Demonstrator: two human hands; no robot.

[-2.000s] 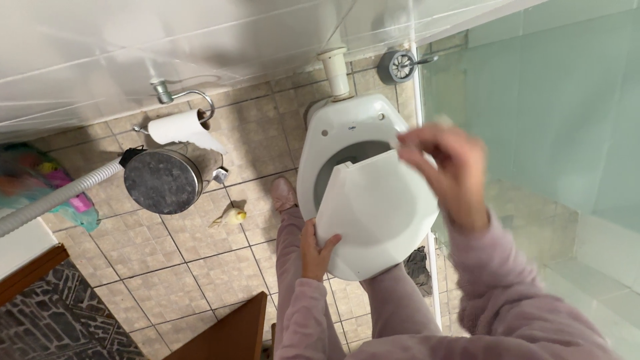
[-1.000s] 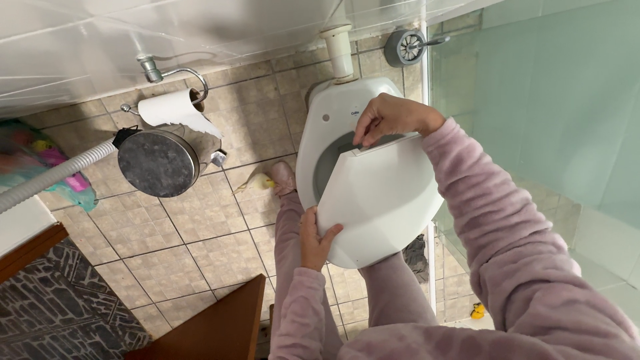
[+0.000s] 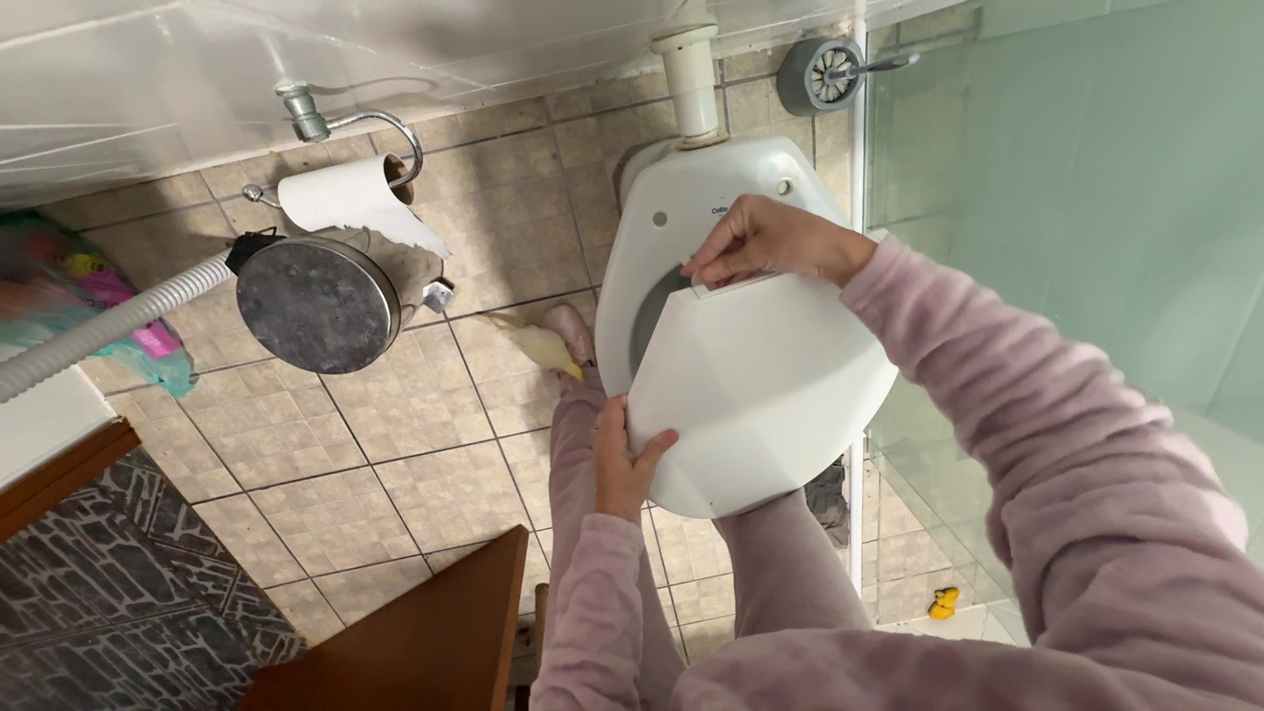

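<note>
A white toilet seat with its lid (image 3: 760,385) is held detached and slanted over the front of the white toilet bowl (image 3: 632,247). My left hand (image 3: 628,459) grips its left edge, thumb on top of the lid. At the hinge edge, my right hand (image 3: 765,242) has its fingertips pinched together by a small white hinge part; whether they hold it is hard to tell. Two mounting holes show uncovered on the rear rim of the bowl. The underside of the seat is hidden.
Left of the toilet stand a round pedal bin (image 3: 316,304) and a toilet paper roll (image 3: 341,193) on a chrome holder. A toilet brush in its holder (image 3: 820,76) is at the back right, beside the glass shower panel (image 3: 1066,197). A yellowish bird (image 3: 538,344) is by my foot.
My right hand, raised and blurred two seconds ago, has come down to the hinge edge of the lid. My left hand keeps its grip. The bird has moved nearer my foot.
</note>
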